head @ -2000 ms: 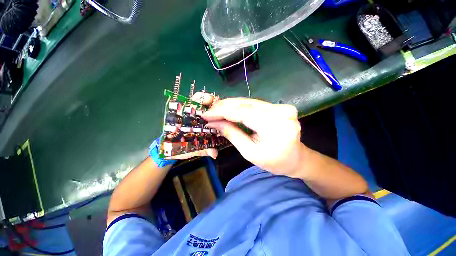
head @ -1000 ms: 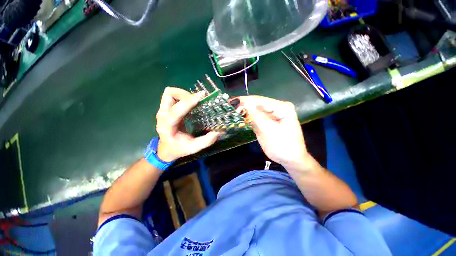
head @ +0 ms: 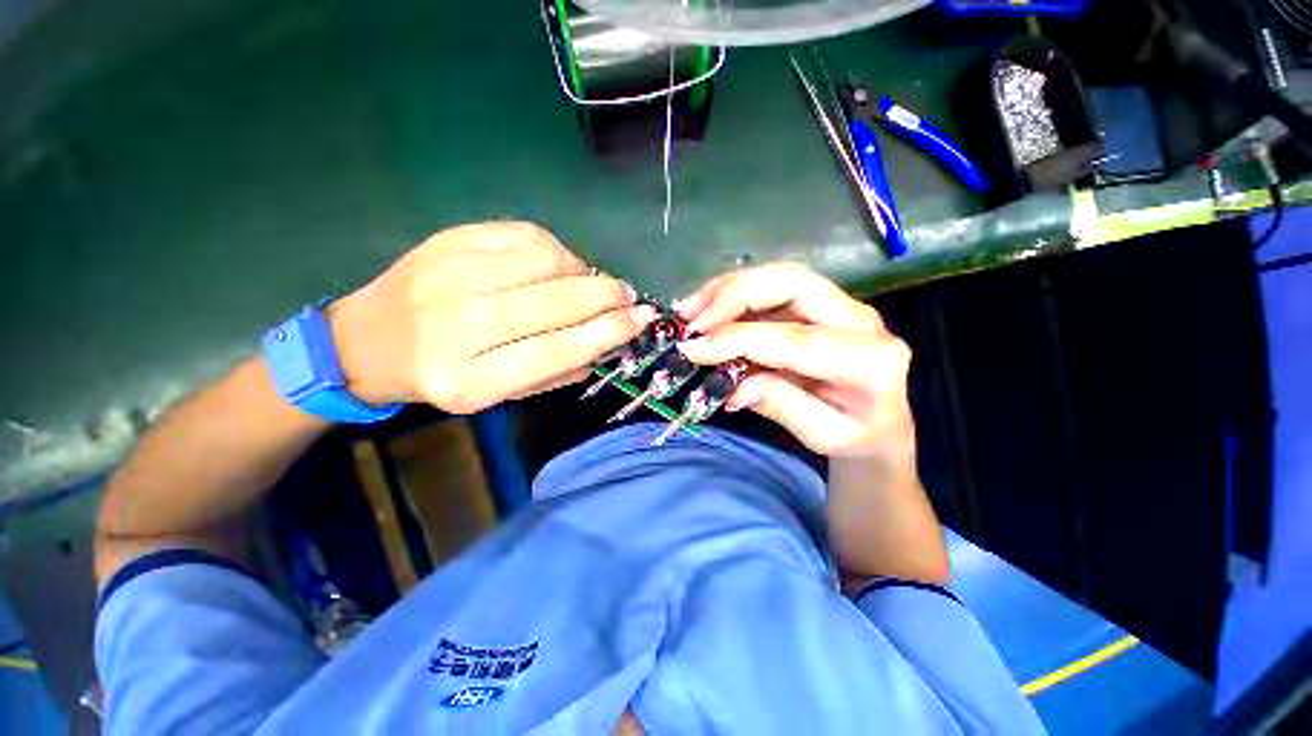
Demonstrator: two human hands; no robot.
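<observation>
The PCB panel (head: 671,371) is held between both hands just above my lap, beyond the bench's front edge. Several thin coppery springs stick out of it towards my shirt, with dark and reddish parts near their bases. My left hand (head: 497,316), with a blue wristband, covers the panel's left side, fingertips on it. My right hand (head: 806,352) grips the right side with thumb and fingers. Much of the panel is hidden by the fingers. Whether a small part is pinched between the fingertips cannot be told.
The solder spool (head: 627,65) stands at the back, its wire (head: 668,158) reaching forward, below the clear funnel's rim (head: 777,20). Tweezers (head: 839,137) and blue-handled cutters (head: 881,180) lie on the mat. A black tray (head: 1029,115) holds silvery bits. A wooden piece (head: 439,496) shows below the bench.
The panel has been turned, so its springs now point towards my body. My left hand has moved over its top left side. The view has shifted, with the tools higher in the picture.
</observation>
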